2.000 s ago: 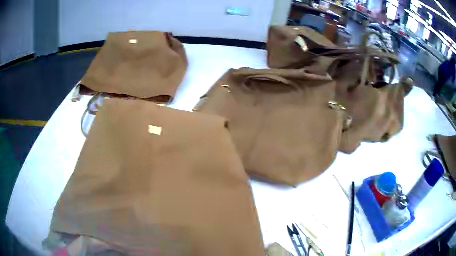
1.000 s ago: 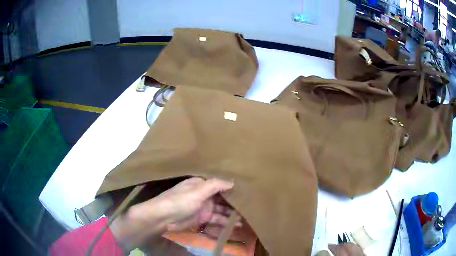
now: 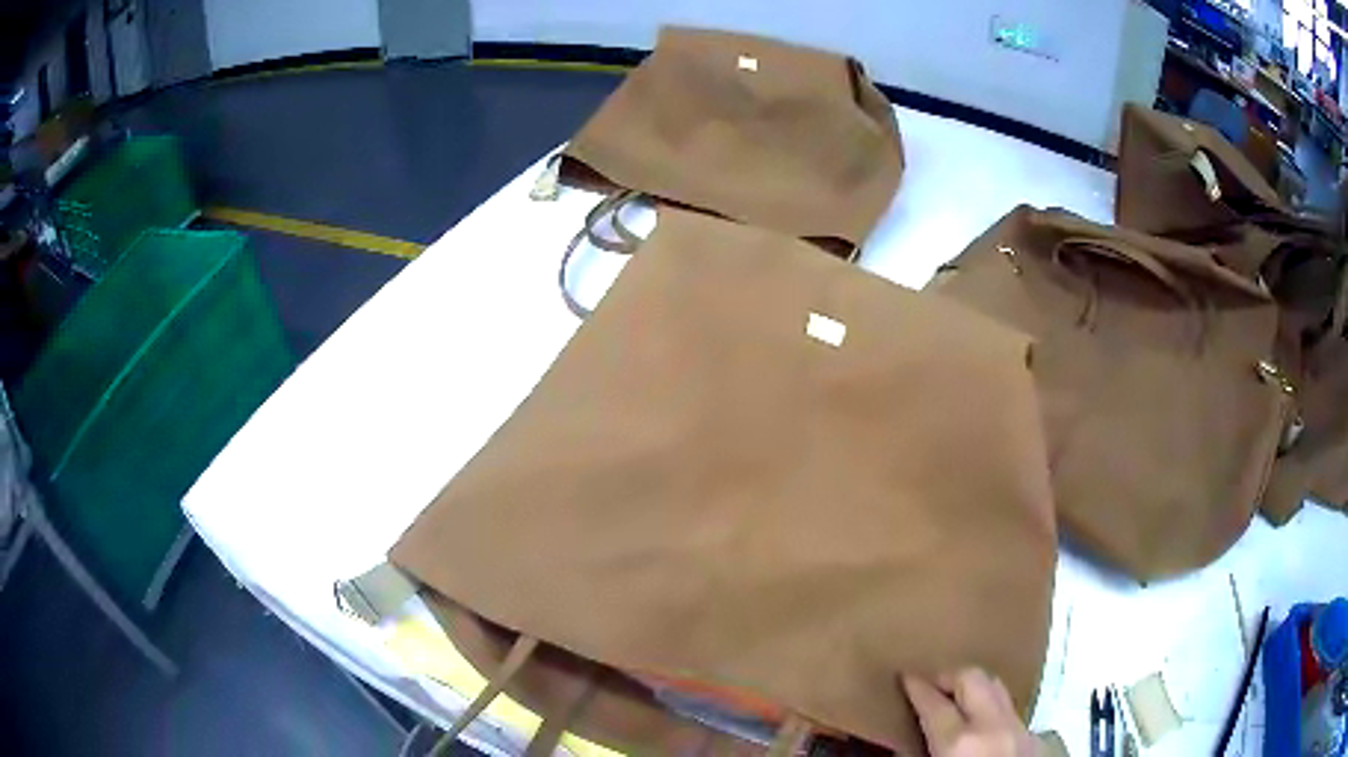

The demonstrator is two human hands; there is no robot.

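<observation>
A tan-brown tote bag (image 3: 710,444) lies flat before me, a small pale plate (image 3: 825,328) near its far end. Its mouth faces me, slightly open, showing a dark interior and a bit of orange pocket (image 3: 724,701). Narrow straps (image 3: 500,689) hang from the mouth; a pale side tab (image 3: 373,592) sticks out at its left corner. My right hand (image 3: 968,713), cut off by the bottom edge, grips the bag's rim near the right corner; the fingertips under it are hidden. My left hand is out of view.
More brown bags lie behind (image 3: 739,141) and to the right (image 3: 1161,399) on the white table (image 3: 348,429). At the right front are snips (image 3: 1103,722), a pale offcut (image 3: 1153,707), a thin dark stick (image 3: 1249,683) and a blue container (image 3: 1289,673). Green crates (image 3: 155,370) stand left.
The view has swung left. My left hand has come out of the bag's mouth and left the picture. My right hand has moved from beside the snips to the rim, which now lies flatter.
</observation>
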